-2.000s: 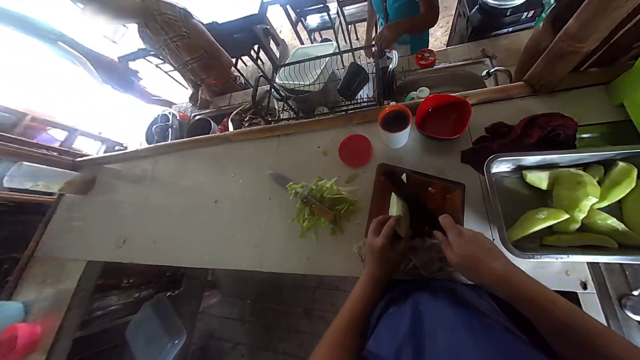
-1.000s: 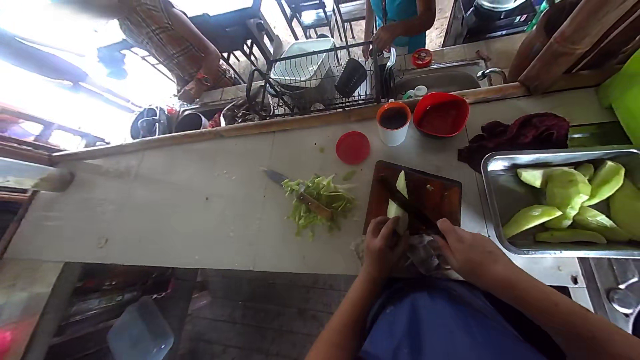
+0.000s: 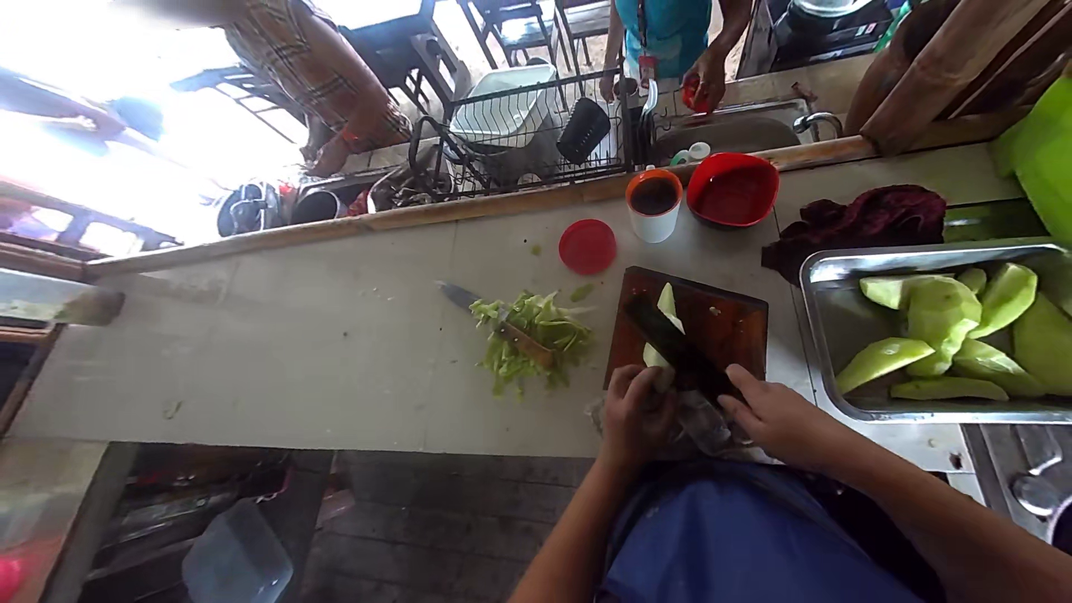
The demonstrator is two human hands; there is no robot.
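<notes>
My left hand (image 3: 639, 410) grips the near end of a pale green wedge of fruit or vegetable (image 3: 667, 305) over a brown wooden cutting board (image 3: 741, 335). A dark, wide-bladed knife (image 3: 670, 337) is in my right hand (image 3: 766, 414), its blade lying slantwise across the wedge. Clear plastic (image 3: 705, 421) lies by the board's near edge, between my hands. Left of the board, a second knife with a wooden handle (image 3: 526, 345) rests on a heap of green peelings (image 3: 544, 322). Peeled green pieces (image 3: 943, 318) fill part of a metal tray (image 3: 825, 368) at the right.
A red lid (image 3: 587, 247), a white cup with an orange rim (image 3: 655, 219), a red bowl (image 3: 733, 191) and a dark red cloth (image 3: 871, 219) stand or lie beyond the board. Past the wooden ledge are a wire dish rack (image 3: 536, 126), a sink (image 3: 729, 138) and two people.
The knife blade stays across the wedge, with my hands in about the same place. Across the ledge, the person in blue now holds a red object that earlier lay near the sink.
</notes>
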